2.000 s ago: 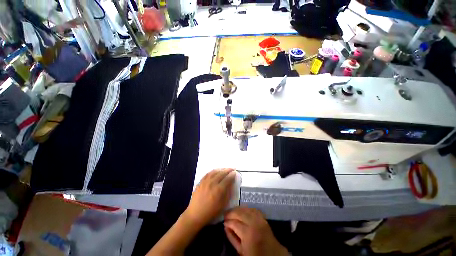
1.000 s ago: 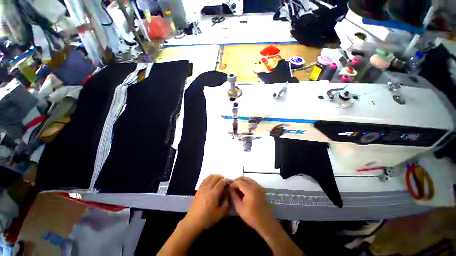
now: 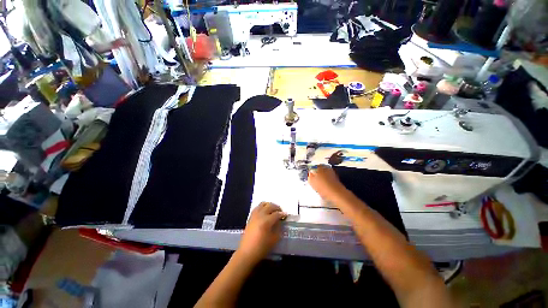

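Note:
My right hand (image 3: 324, 180) is at the presser foot (image 3: 304, 172) of the white sewing machine (image 3: 360, 129); its fingertips touch or nearly touch the foot, and whether they hold anything cannot be told. My left hand (image 3: 264, 225) rests at the table's front edge, fingers bent; nothing is clearly seen in it. A long black cut panel (image 3: 240, 168) with a curved end lies left of the needle. A small black piece (image 3: 372, 186) lies right of the needle, partly under my right forearm.
Stacks of black panels (image 3: 180, 162) with pale striped edges (image 3: 146, 162) lie at the left. Red-yellow looped handles (image 3: 497, 218) are at the right end. Thread spools (image 3: 414, 99) and a tape roll (image 3: 356, 87) stand behind the machine head. A cardboard box (image 3: 69, 258) is at lower left.
My right hand has left my left hand and moved up and right to the presser foot. My left hand stays near the front edge. The view has shifted slightly.

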